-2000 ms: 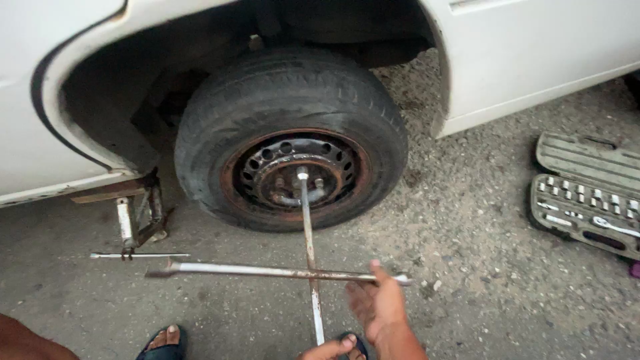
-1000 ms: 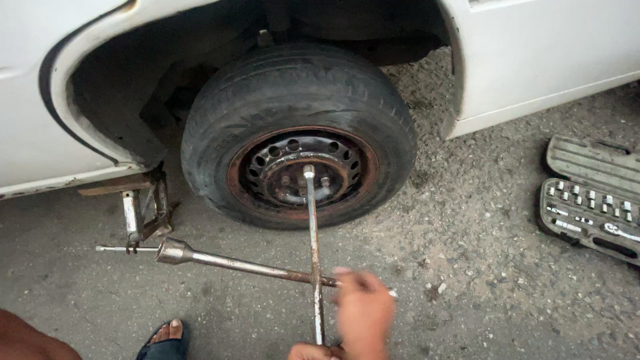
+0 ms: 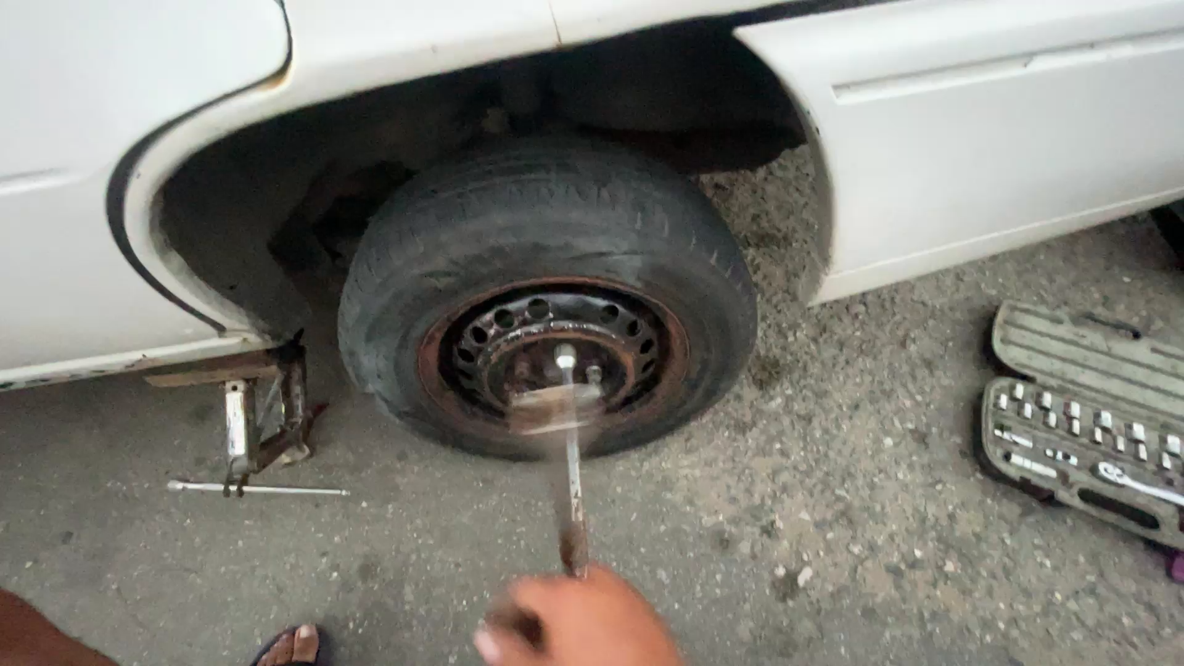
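Note:
A four-way lug wrench [image 3: 574, 472] has one end on a fastener near the middle of the rusty steel wheel [image 3: 671, 370]. Its crossing bar is motion-blurred, with one end in front of the lower rim. At the bottom centre my right hand [image 3: 592, 620] is curled around the near part of the wrench, blurred and covering its near end. My left hand cannot be told apart here; a blurred fingertip shows low beside the right hand. The worn black tyre [image 3: 555, 222] sits in the wheel arch of a white car [image 3: 934, 148].
A scissor jack [image 3: 240, 430] stands under the sill at left, with a thin metal rod [image 3: 268, 488] on the asphalt by its base. An open socket set case [image 3: 1064, 351] lies at right. A sandalled foot [image 3: 294, 645] and a bare leg [image 3: 46, 629] show at lower left.
The wrench's crossing bar has turned from lying sideways to roughly upright in view. My right hand has moved from the bar's right side to the bottom centre. The view has come closer to the wheel.

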